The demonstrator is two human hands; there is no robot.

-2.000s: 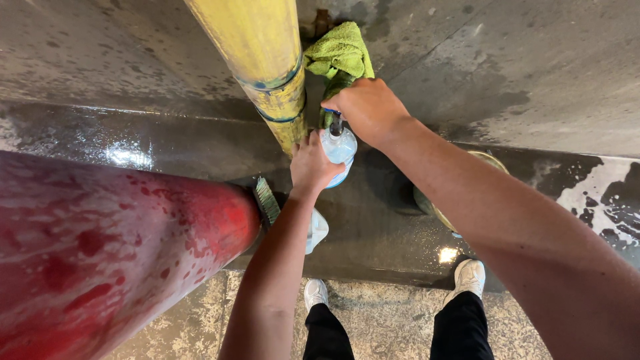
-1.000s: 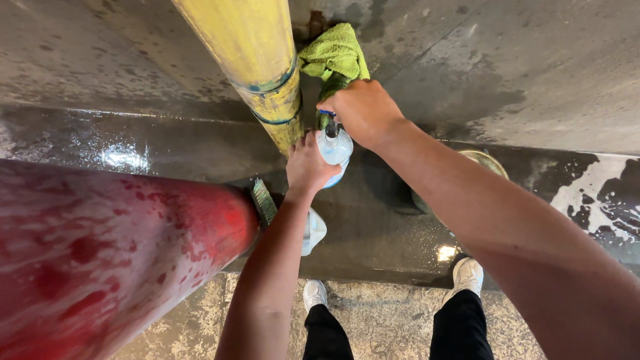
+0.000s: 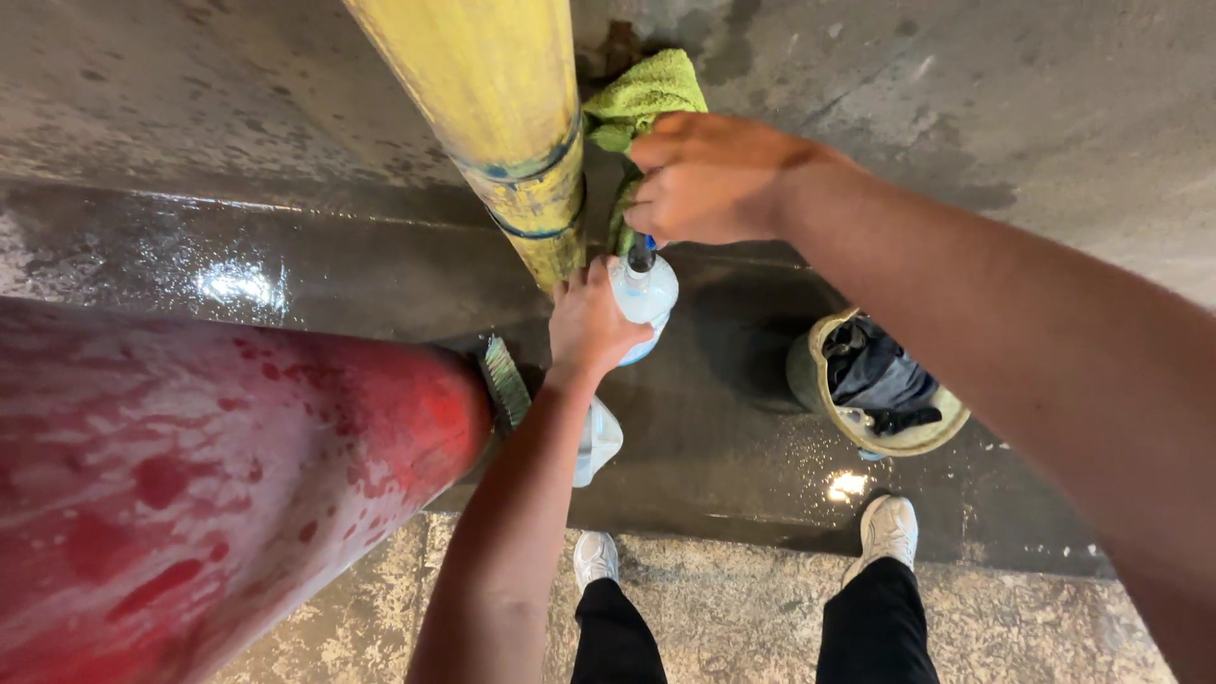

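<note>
My left hand (image 3: 591,323) grips a translucent plastic bottle (image 3: 648,293) by its side, beside the foot of a yellow pipe (image 3: 503,104). At the bottle's mouth is a dark tap or nozzle (image 3: 641,255) with a blue part. My right hand (image 3: 708,176) is curled over that dark and blue part, just above the bottle; its fingertips are partly hidden, so I cannot tell exactly what they hold. A lime-green cloth (image 3: 655,90) hangs behind my right hand, over something by the wall.
A large wet red pipe (image 3: 285,446) fills the left, with a bristle brush (image 3: 506,380) at its end. A clear plastic container (image 3: 598,442) stands near my left forearm. At right a bucket (image 3: 822,370) holds dark cloth (image 3: 879,375). The ledge (image 3: 703,465) is wet.
My right hand has risen slightly off the bottle's top, and more of the dark piece at the bottle's mouth shows. More of the bucket is in sight. My left hand stays on the bottle.
</note>
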